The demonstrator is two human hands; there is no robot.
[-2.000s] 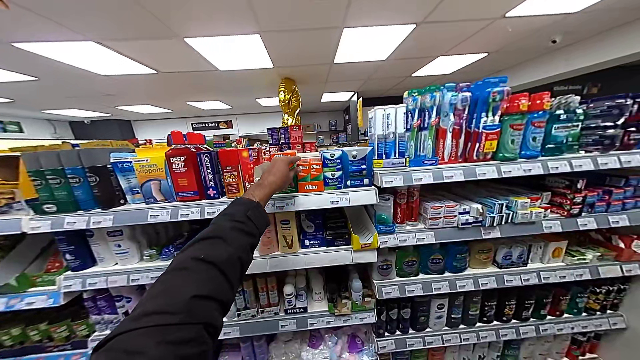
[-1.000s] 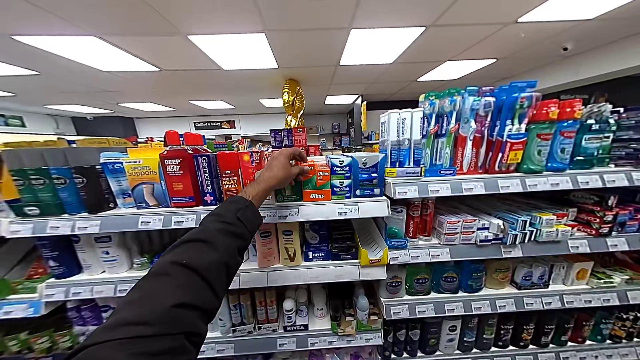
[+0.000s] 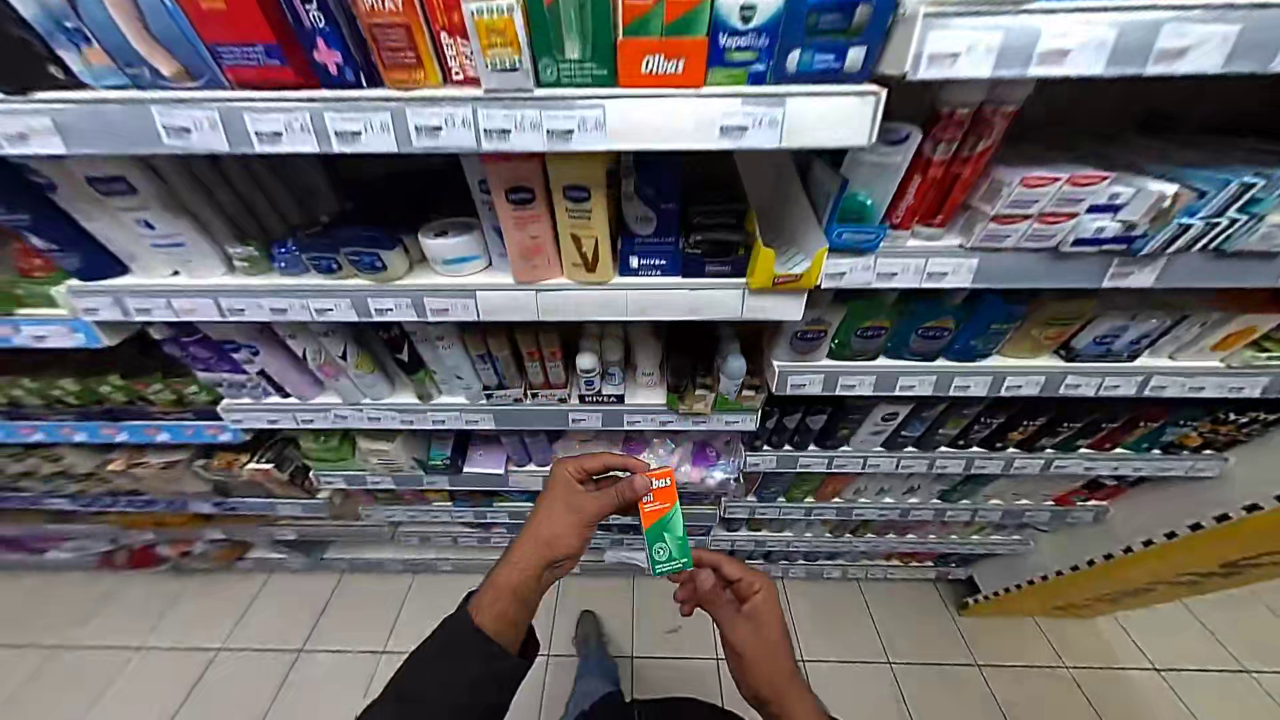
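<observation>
A small orange and green Olbas Oil box (image 3: 664,524) is held upright, slightly tilted, above the floor and in front of the lower shelves. My left hand (image 3: 590,510) pinches its upper left corner between thumb and fingers. At the box's lower right corner, my right hand (image 3: 735,610) touches the edge with its fingertips, the fingers curled; whether it bears any of the weight I cannot tell. On the top shelf stands an orange Olbas display carton (image 3: 662,62), between a green box (image 3: 572,45) and blue Vicks boxes (image 3: 745,40).
Shelves with price labels (image 3: 440,125) run across the view. Lotion bottles (image 3: 523,220) and a yellow-edged open carton (image 3: 785,262) stand on the second shelf. Soap bottles (image 3: 925,328) fill the right side. Below lies a tiled floor (image 3: 880,620), with my shoe (image 3: 589,632) on it.
My left hand has come down from the Olbas boxes on the top shelf and now holds one small box. My right hand has come into view. The view has tilted far down.
</observation>
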